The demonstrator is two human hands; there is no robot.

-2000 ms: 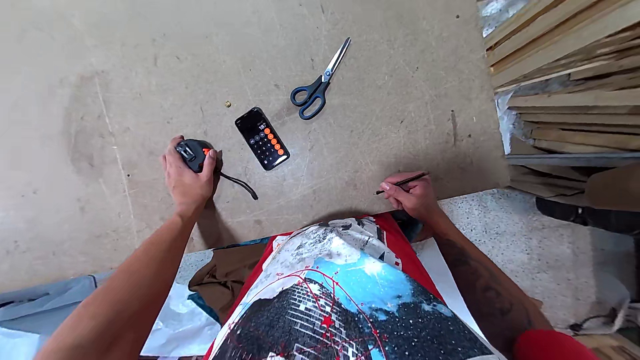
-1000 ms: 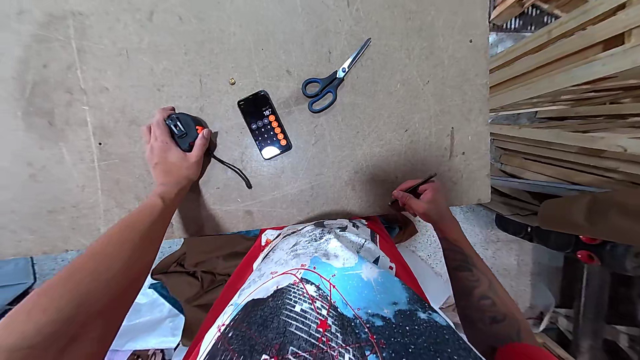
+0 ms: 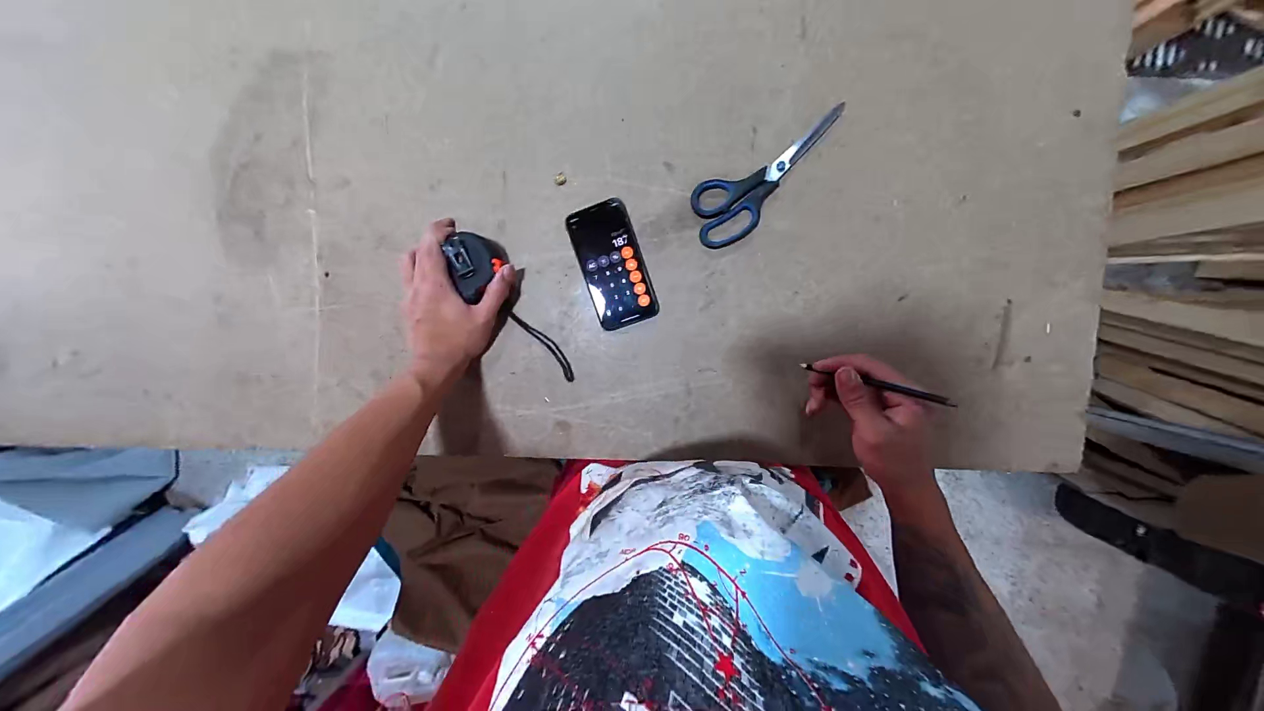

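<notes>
My left hand is wrapped around a black and orange tape measure on the tabletop, its wrist cord trailing to the right. In my right hand is a dark pencil, held near the table's front edge with its tip pointing left. Between the hands, farther back, lies a smartphone with a calculator on its lit screen. Scissors with dark blue handles rest to the right of the phone, blades pointing back and right. A small brass-coloured piece lies behind the phone.
The worn tabletop ends at a front edge close to my body. Stacked wooden boards stand beyond its right edge. Brown fabric lies below the front edge, with white plastic sheeting at the lower left.
The pencil in my right hand has swung from pointing up and right to lying nearly level, tip to the left. My left hand stays on the tape measure. The view has shifted somewhat.
</notes>
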